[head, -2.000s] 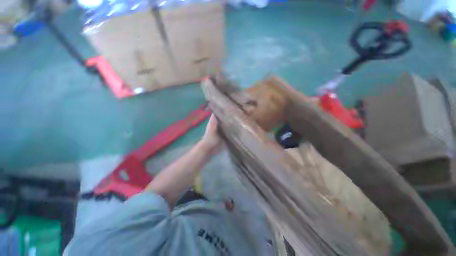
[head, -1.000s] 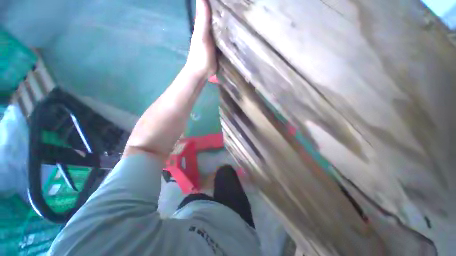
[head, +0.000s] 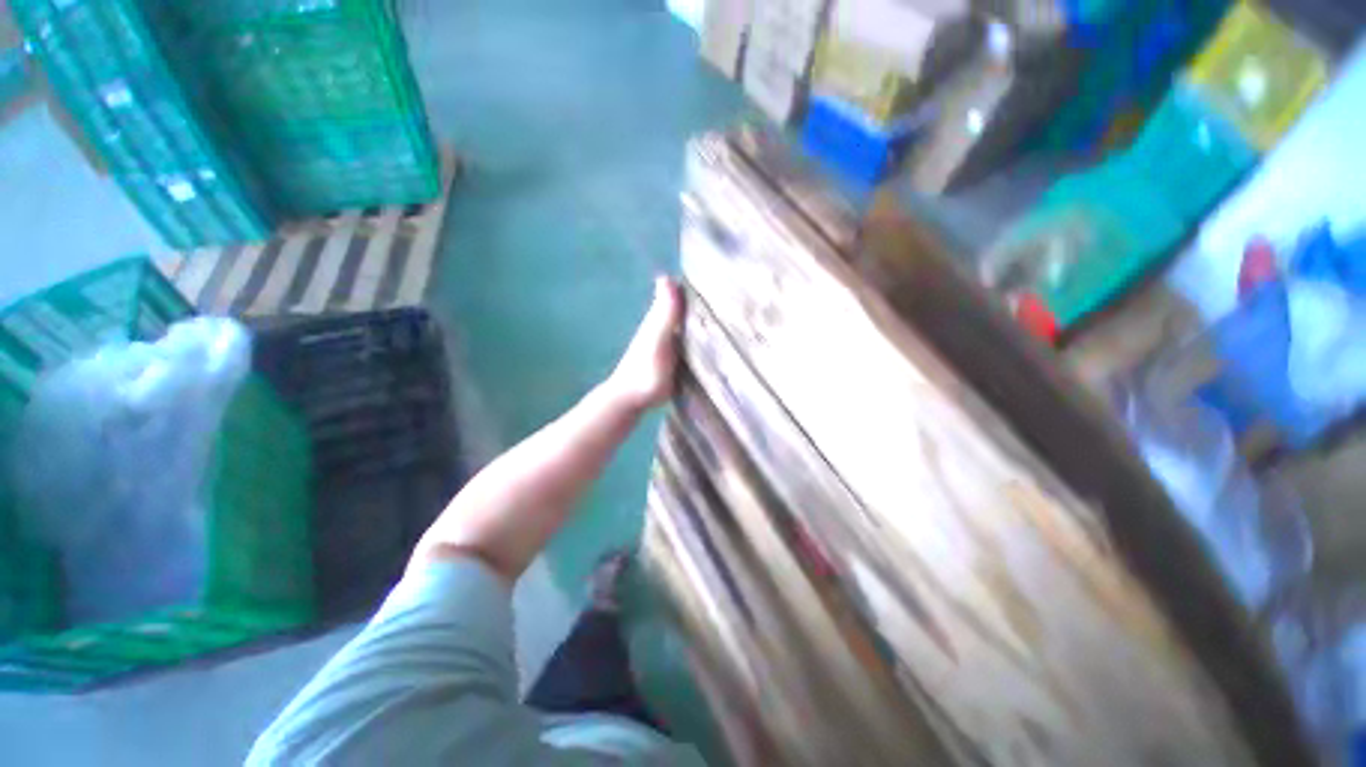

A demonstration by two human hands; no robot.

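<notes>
A brown wooden pallet (head: 899,435) stands tilted on its side in front of me and to the right, its slats running from upper left to lower right. My left hand (head: 659,352) is bare and grips the pallet's left edge near its upper end. My right hand is not in view; the pallet covers the area on that side. The picture is blurred.
Green crates (head: 322,113) stand stacked on a slatted pallet (head: 337,258) at the upper left. A green crate (head: 258,502) with clear plastic film and a black crate (head: 367,450) are at left. Cartons (head: 891,53) and a blue bin (head: 854,138) stand ahead.
The view has moved away from the red pallet truck and black handle to the crates and cartons. My left hand still holds the pallet, which now sits lower in view.
</notes>
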